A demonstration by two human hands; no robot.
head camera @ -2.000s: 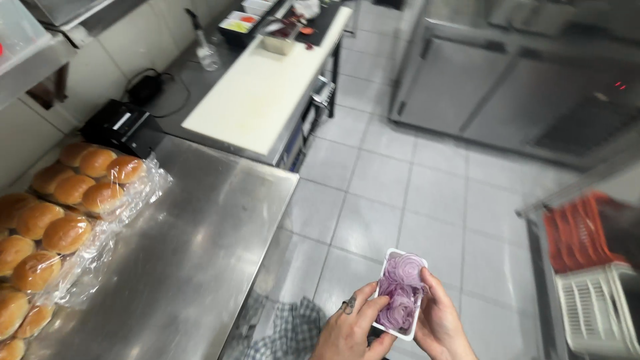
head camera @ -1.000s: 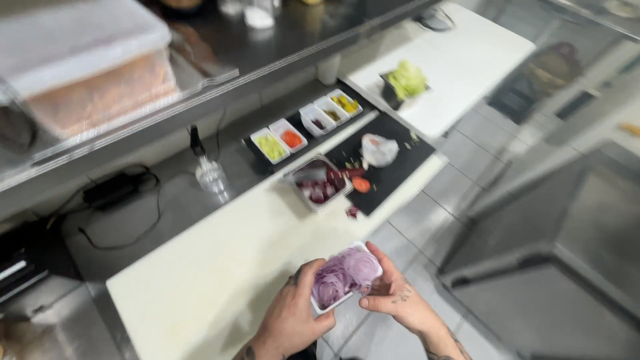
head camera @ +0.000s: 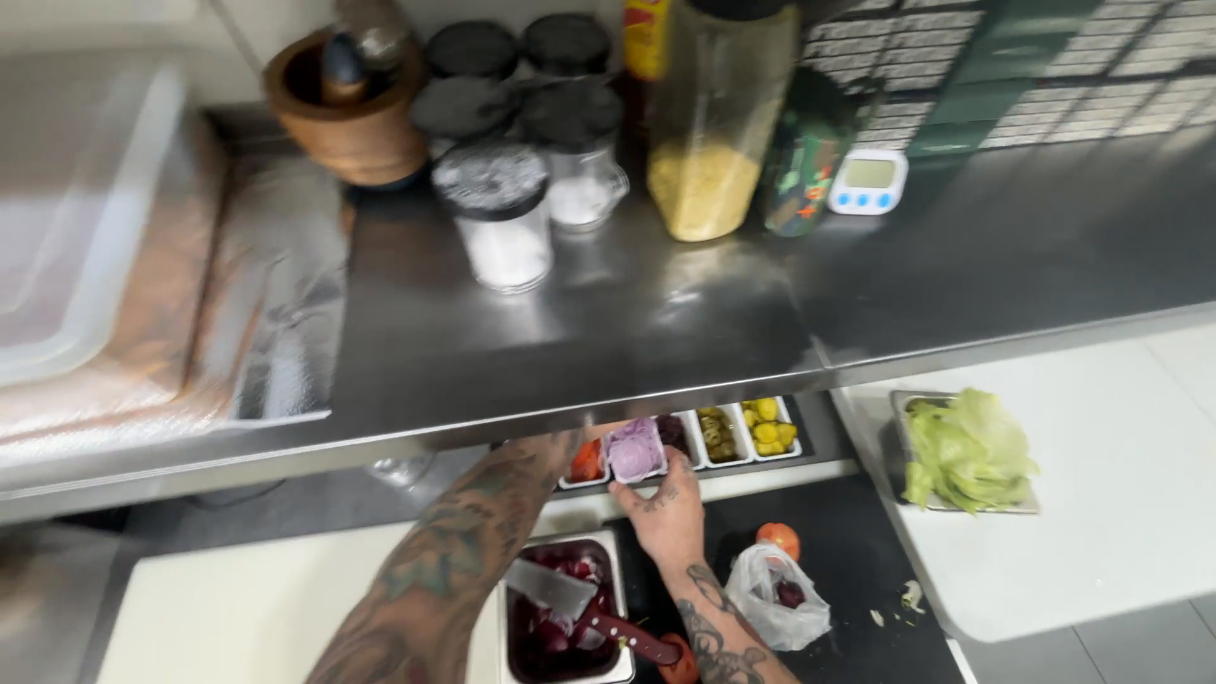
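A white tub of sliced red onion [head camera: 635, 450] sits in the row of tubs under the shelf, between red pieces [head camera: 586, 462] and a dark filling [head camera: 673, 433]. My right hand [head camera: 665, 502] grips its near right edge. My left hand [head camera: 578, 439] reaches in at its left side, partly hidden by the shelf edge; its fingers are hard to see. Tubs of green slices [head camera: 717, 435] and yellow pickles [head camera: 769, 427] stand to the right. Nearer me, a knife [head camera: 594, 605] lies across a metal container of dark red pieces [head camera: 560, 651].
Overhead, the steel shelf [head camera: 589, 332] bears jars [head camera: 503, 228], a wooden mortar [head camera: 351, 133] and a timer [head camera: 868, 182]. A plastic bag [head camera: 781, 598] and tomato [head camera: 778, 540] lie on the black board [head camera: 855, 560]. Lettuce [head camera: 969, 451] fills a tray on the right.
Both hands have carried the onion tub from in front of me into the row of tubs, where it fills the gap beside the red pieces. The view has swung toward the shelf.
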